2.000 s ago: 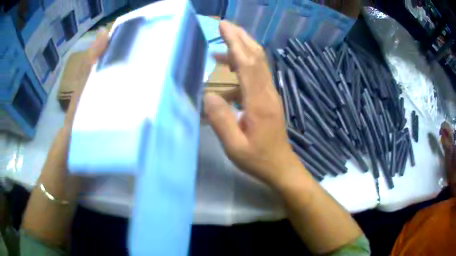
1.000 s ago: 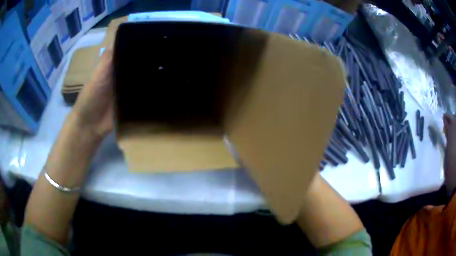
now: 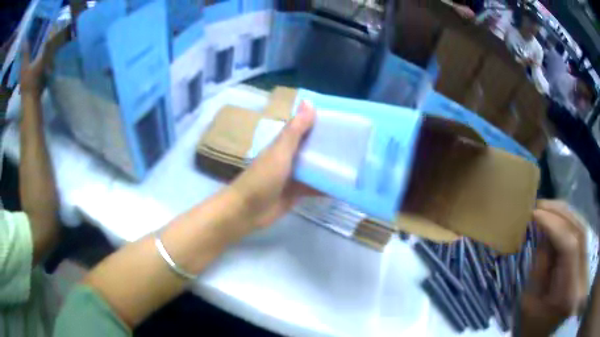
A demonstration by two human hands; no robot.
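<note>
My left hand (image 3: pixel 273 174) grips the closed end of a light blue and white product box (image 3: pixel 355 148), which lies tilted in the air over the stack of flat carton blanks (image 3: pixel 227 138). The box's open mouth faces right, its brown inside showing, with the brown-backed closure flap (image 3: pixel 497 197) extended outward. My right hand (image 3: pixel 559 260), blurred at the right, has its fingers at the outer edge of that flap; whether it pinches the flap is unclear.
Black tubes (image 3: pixel 460 283) lie in a pile below the flap. Erected open cartons (image 3: pixel 141 99) stand at left and back; more with brown lids raised (image 3: pixel 480 79) stand back right. Another person's arm (image 3: pixel 36 151) is at far left. People are in the background. The table covering (image 3: pixel 263 263) is white.
The view has swung to the right and up. The box has turned so its mouth faces right instead of toward me, and my right hand has come into view at its flap.
</note>
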